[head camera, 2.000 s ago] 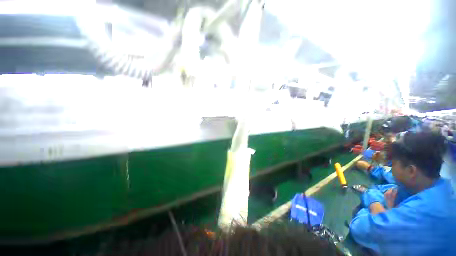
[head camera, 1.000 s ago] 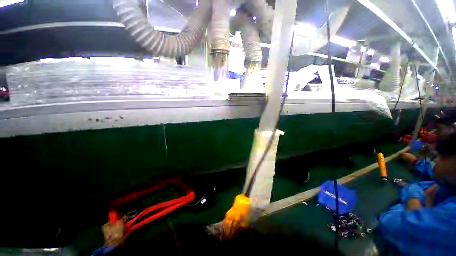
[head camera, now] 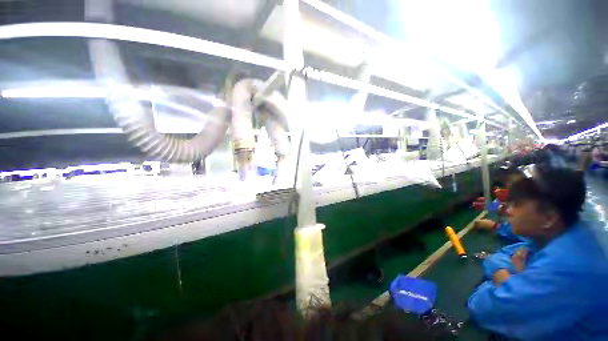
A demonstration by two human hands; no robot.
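Observation:
Neither of my hands is in view; the bottom edge is dark, with a blurred, hair-like brown shape across it. Nearest in front of me stands the upright post with pale yellowish wrapping (head camera: 311,263). To its right, a small bright blue box or lid (head camera: 413,294) lies on the green bench, with a loose pile of dark, shiny small parts (head camera: 440,321) just below it. A yellow-orange electric screwdriver (head camera: 456,241) is farther along, near the neighbour's station.
A person in a blue smock (head camera: 543,290) sits at the right with forearms folded. A pale rail (head camera: 427,262) runs along the bench. A long green panel (head camera: 167,273) and pale shelf edge (head camera: 120,248) cross the left, under a flexible duct (head camera: 150,136). Red-orange pieces (head camera: 501,194) lie farther back.
One second ago a hand with a red-orange frame and a yellow-orange tool showed low in view; now neither shows. The view has tilted up and turned right, showing more of the neighbour.

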